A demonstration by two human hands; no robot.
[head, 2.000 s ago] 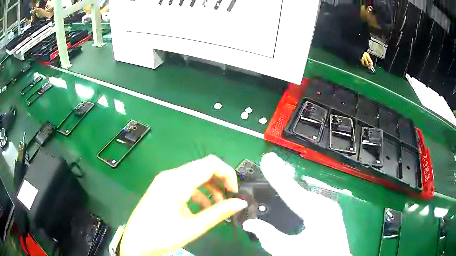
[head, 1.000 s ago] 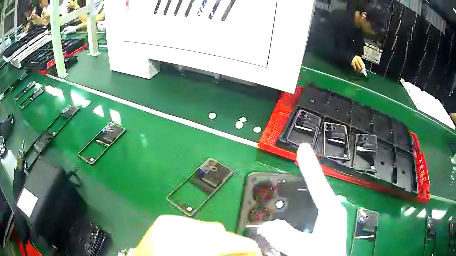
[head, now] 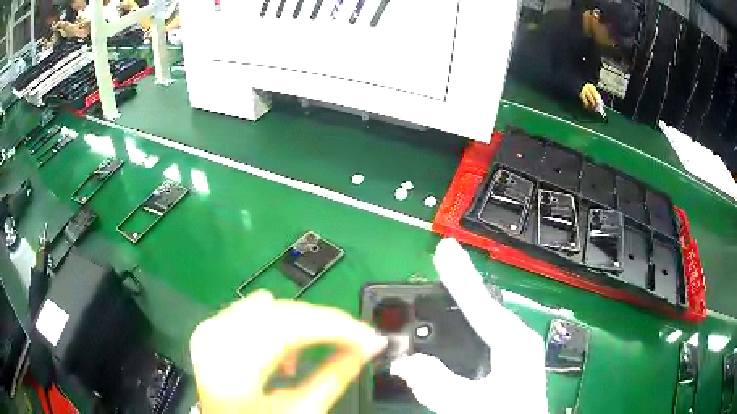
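A dark phone housing (head: 461, 327) is held low in the middle, its camera end to the left with dark, reddish round openings and a small white dot beside them. My right hand (head: 485, 348), in a white glove, grips it, with one finger along its top face. My left hand (head: 283, 352) looks bare and overexposed; its thumb and finger meet over the camera openings. Glare and blur hide whether a small part is between the fingertips. Another housing (head: 317, 255) lies on the green belt (head: 218, 267) beyond my left hand.
A black blister tray (head: 566, 263) holding three housings sits on a red crate (head: 459, 194) at the right. A white machine (head: 339, 73) stands behind, with several small white discs (head: 357, 179) before it. A black box (head: 89, 315) is at the left. A person's hand (head: 591, 98) shows opposite.
My left hand has risen from the bottom edge, and its fingertips are now over the camera openings. The housings on the belt have shifted left. My right hand still holds the housing.
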